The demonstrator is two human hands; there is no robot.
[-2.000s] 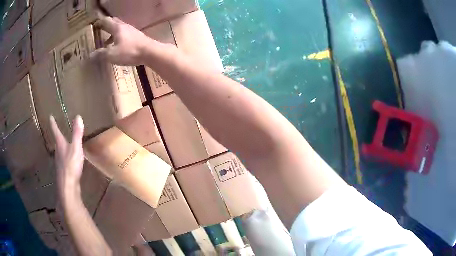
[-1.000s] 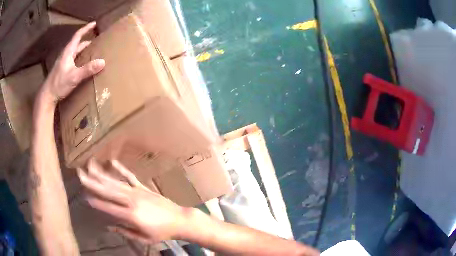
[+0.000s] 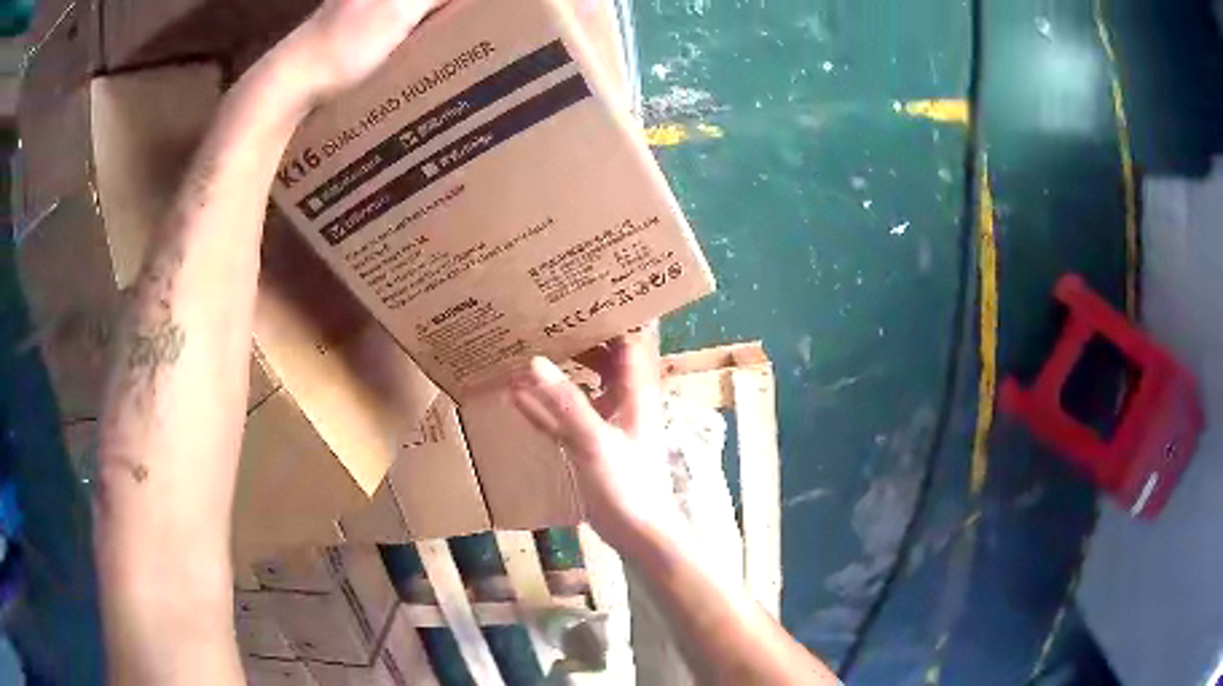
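A brown carton (image 3: 483,201) is held tilted above the other cartons, its printed "K16 DUAL HEAD HUMIDIFIER" face towards me. My left hand (image 3: 352,43) grips its upper left edge, with the fingertips partly hidden. My right hand (image 3: 604,426) is at its lower edge, fingers up against the underside. Below is a block of cartons (image 3: 530,462), partly covered by the held carton and my left forearm. A loose tan cardboard piece (image 3: 342,395) lies slanted on the block.
Pale wooden slats (image 3: 516,570) show at the bottom, with green floor between them. A wooden frame edge (image 3: 758,469) lies right of the cartons. A red stool (image 3: 1113,395) stands at the right beside a white bulky mass (image 3: 1174,563). A dark cable (image 3: 955,389) runs along the yellow line.
Both hands have moved from the left part of the block to the held carton. The carton has turned, so its printed face now shows, and has moved right and up in view.
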